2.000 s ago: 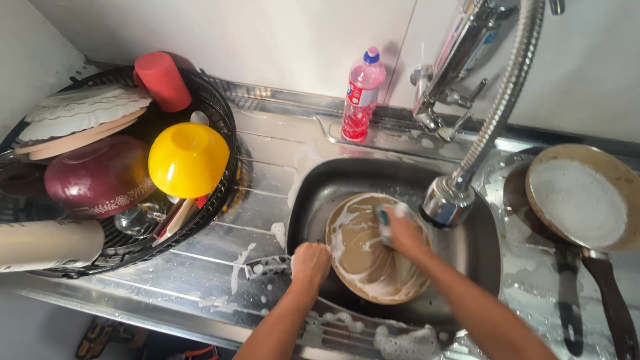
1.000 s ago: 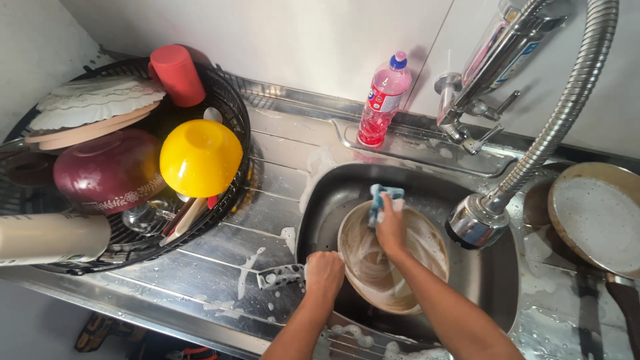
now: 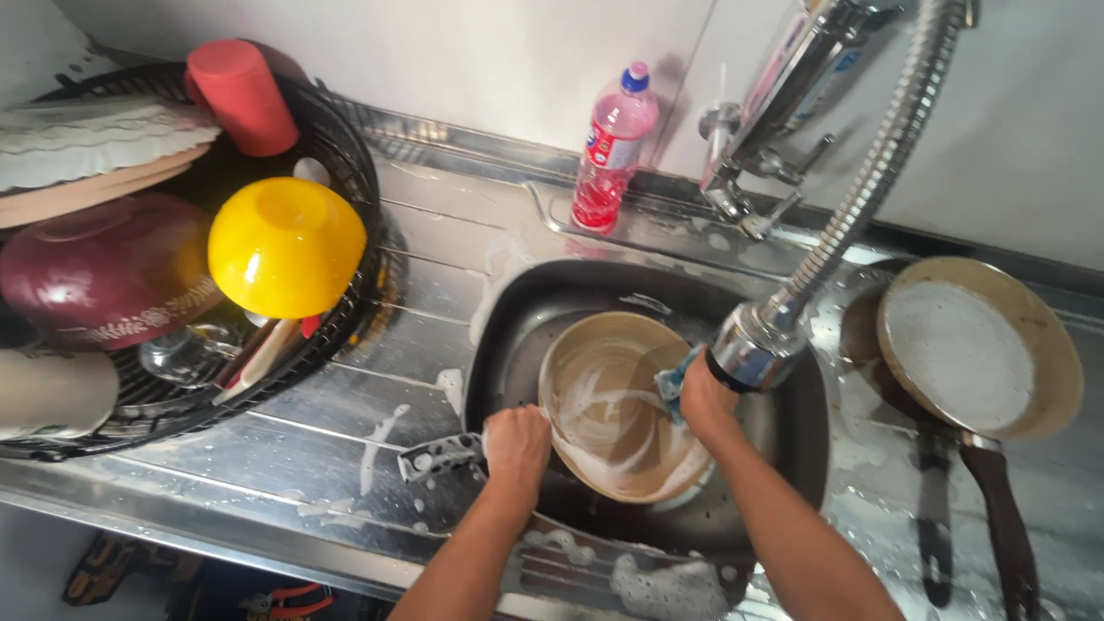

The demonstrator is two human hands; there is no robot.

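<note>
A round beige pan (image 3: 625, 405) with soap streaks inside lies tilted in a large dark rectangular pan or basin (image 3: 535, 302) at the sink. My left hand (image 3: 517, 444) is closed at the round pan's left rim, beside a perforated metal handle piece (image 3: 442, 457); it appears to grip the handle there. In my right hand (image 3: 709, 397) is a blue sponge (image 3: 673, 385), pressed against the pan's right inner wall. The faucet's chrome spray head (image 3: 757, 345) hangs just over my right hand and partly hides it.
A black dish rack (image 3: 345, 345) at left holds a yellow bowl (image 3: 289, 248), a maroon bowl (image 3: 108, 267), a red mug (image 3: 241, 97) and plates (image 3: 103, 147). Behind the basin stands a pink soap bottle (image 3: 612, 147). At right sits a foamy frying pan (image 3: 957, 354). Foam spots the steel counter (image 3: 414, 336).
My right hand with the sponge has moved from the far rim of the round pan to its right side. My left hand stays at the left rim.
</note>
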